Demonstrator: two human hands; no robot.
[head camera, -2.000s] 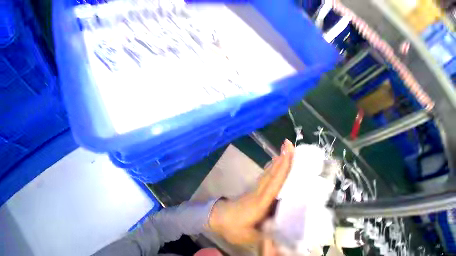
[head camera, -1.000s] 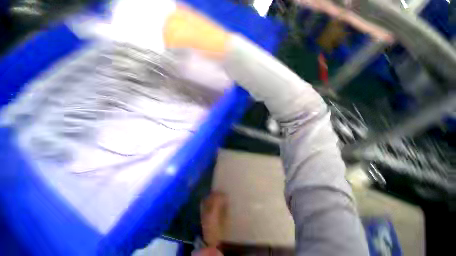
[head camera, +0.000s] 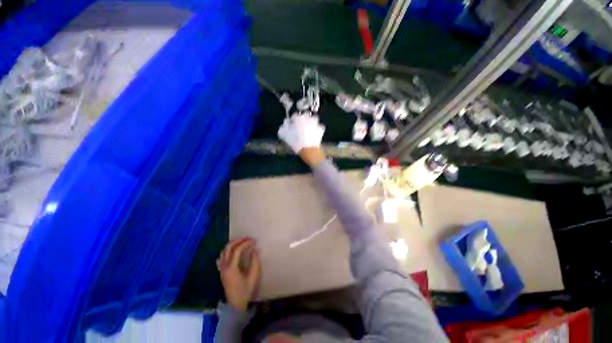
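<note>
My right hand (head camera: 302, 132), in a white glove, reaches over the dark green conveyor (head camera: 268, 110). White adapters with cords (head camera: 310, 94) lie right at its fingertips; whether it grips one is too blurred to tell. My left hand (head camera: 240, 268) is bare, its fingers loosely curved, at the left front edge of the cardboard mat (head camera: 288, 201). No thing shows in it. More white adapters (head camera: 379, 129) lie in rows along the conveyor to the right.
A blue crate (head camera: 127, 134) with corded adapters stands on a stack at left. On the mats are a yellowish bottle (head camera: 419, 174), a white adapter (head camera: 389, 211) with its cord, and a small blue bin (head camera: 483, 268). A red bin (head camera: 530, 329) is at lower right. A metal post (head camera: 470, 77) crosses above the conveyor.
My gloved right hand has left the blue crate and now reaches over the conveyor. The view has shifted, so the crate sits further left. My left hand stays low, near the mat's left edge.
</note>
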